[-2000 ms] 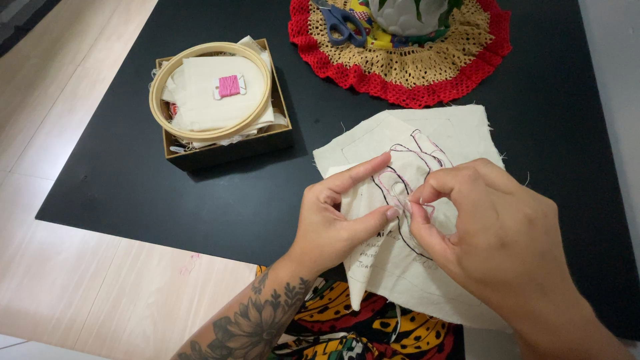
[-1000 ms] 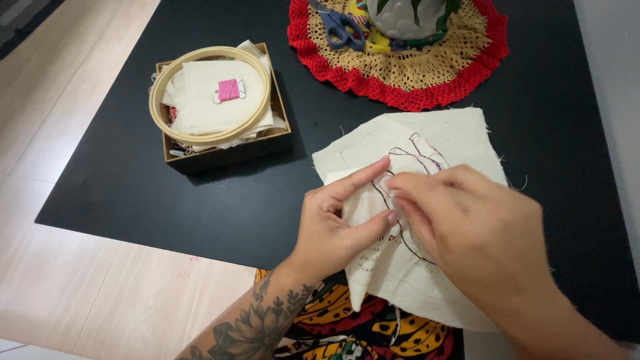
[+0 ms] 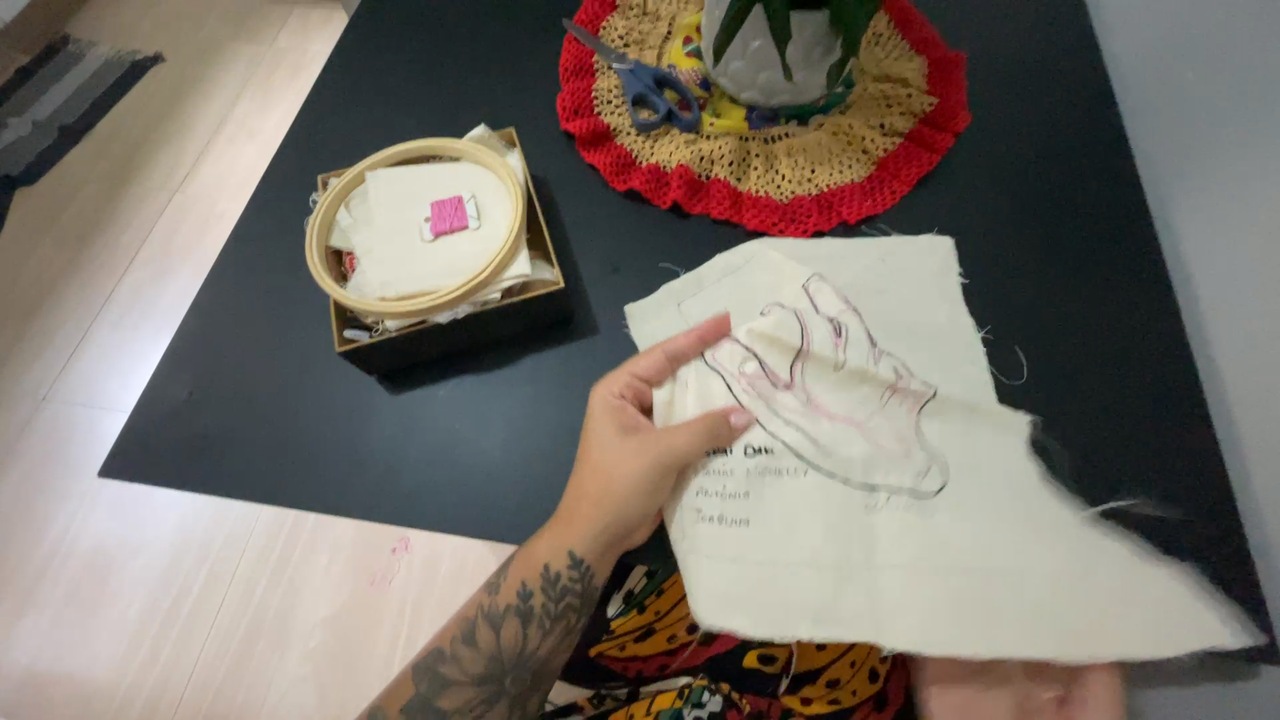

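Note:
A cream cotton cloth (image 3: 850, 560) bears a stitched and drawn outline of a hand in dark and pink lines, with handwriting beside it. My left hand (image 3: 650, 430) pinches the cloth's left side between thumb and fingers, next to the outline. Below the lower right edge of that cloth, my right hand (image 3: 1020, 690) is mostly hidden beneath it; its fingers cannot be made out. Another cream cloth (image 3: 900, 270) with frayed edges lies behind on the black table. A loose thread shows near the right edge.
A box (image 3: 450, 340) at the left holds fabric, a wooden embroidery hoop (image 3: 320, 250) and a card wound with pink thread (image 3: 450, 216). Blue-handled scissors (image 3: 650, 95) lie on a red and tan crocheted mat (image 3: 760, 190) beside a white plant pot (image 3: 770, 60). The black table (image 3: 300, 430) has a wall at its right.
My right hand has left the stitched outline beside my left fingers and moved down below the cloth. The cloth's right side is now spread out, showing the whole outline. My left hand keeps its pinch.

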